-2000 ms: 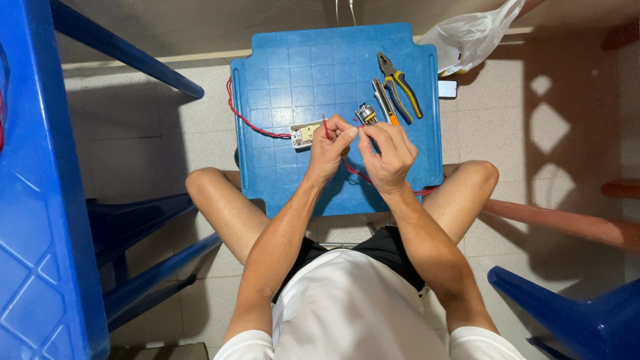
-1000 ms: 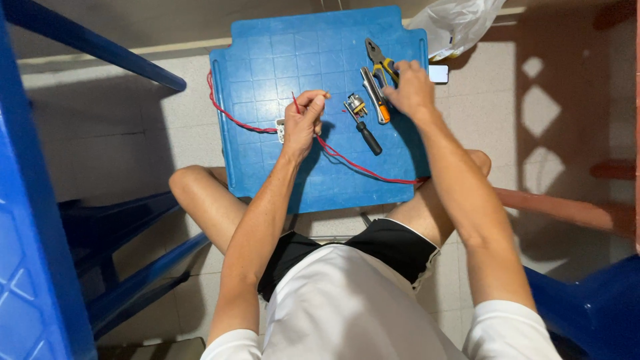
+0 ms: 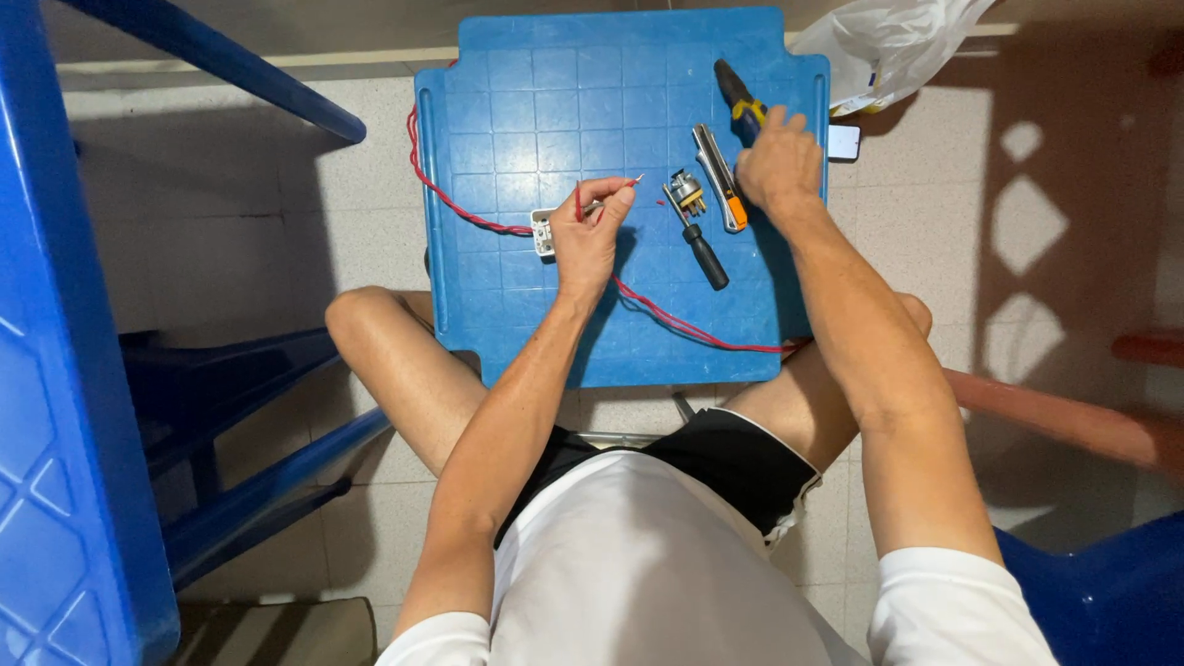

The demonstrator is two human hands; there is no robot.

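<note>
Pinched in my left hand [image 3: 589, 236] is the end of a red twisted electrical wire [image 3: 671, 321], its bare strands showing beyond the fingertips. Beside that hand sits a small white electrical box [image 3: 542, 233], partly covered by it, with red wire running off to the left. My right hand [image 3: 784, 162] is closed around the handles of combination pliers [image 3: 735, 91], whose dark jaws point up and left. Between the hands lie a metal and brass electrical plug part [image 3: 686, 191], a black-handled screwdriver [image 3: 706, 257] and a utility knife with an orange slider [image 3: 720, 178].
These things are on a blue plastic stool top [image 3: 518, 314]. A white plastic bag [image 3: 893, 46] and a phone [image 3: 844, 142] are beyond its right edge. A blue plastic table [image 3: 65, 370] stands at the left, a blue chair [image 3: 1101, 592] at the lower right.
My right hand has left the wire and moved right to the pliers, closing on their handles. The pliers have turned slightly. My left hand still holds the wire. The screwdriver's handle has come into sight.
</note>
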